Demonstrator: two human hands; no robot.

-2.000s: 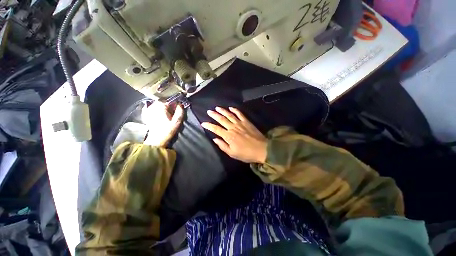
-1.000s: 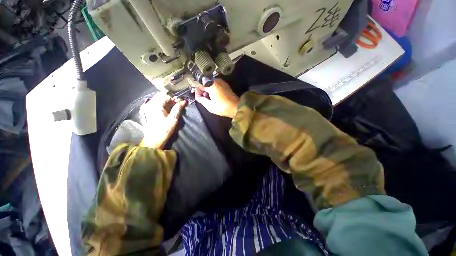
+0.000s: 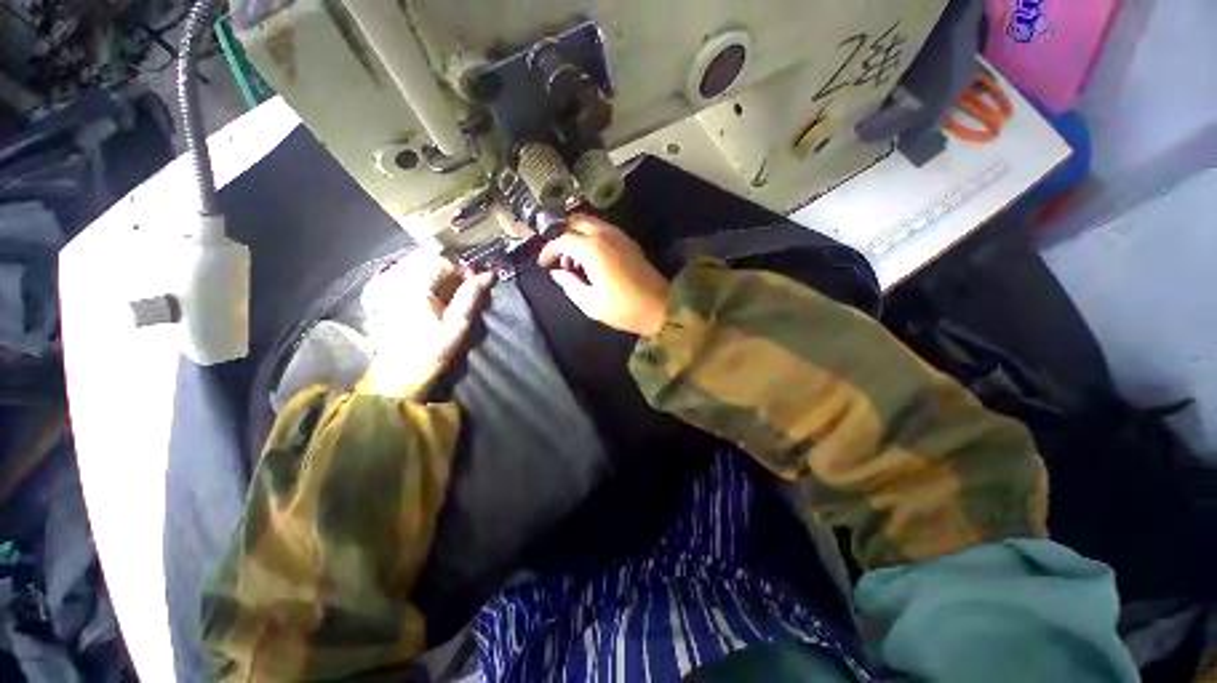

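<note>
A dark garment piece [image 3: 534, 387], black with a paler grey part, covers the table in front of the machine and hangs over my lap. A small grey patch [image 3: 320, 360] shows beside my left wrist. My left hand [image 3: 417, 320] lies on the cloth left of the presser foot [image 3: 501, 260], its fingertips near the foot and overlit by the lamp. My right hand [image 3: 601, 274] is right of the foot with bent fingers, close below the tension knobs [image 3: 571, 174]. Whether its fingers pinch the cloth is unclear. The needle is too small to tell.
The cream machine head [image 3: 667, 94] spans the top. A white lamp [image 3: 214, 296] on a grey gooseneck stands left. Orange-handled scissors [image 3: 978, 110] lie on the white table [image 3: 934, 200] at the right. Dark cloth bundles [image 3: 1014, 347] lie right and far left.
My right hand has moved from flat on the black cloth up to beside the presser foot, its fingers now bent. My left hand stays near the foot. The camera view has shifted slightly.
</note>
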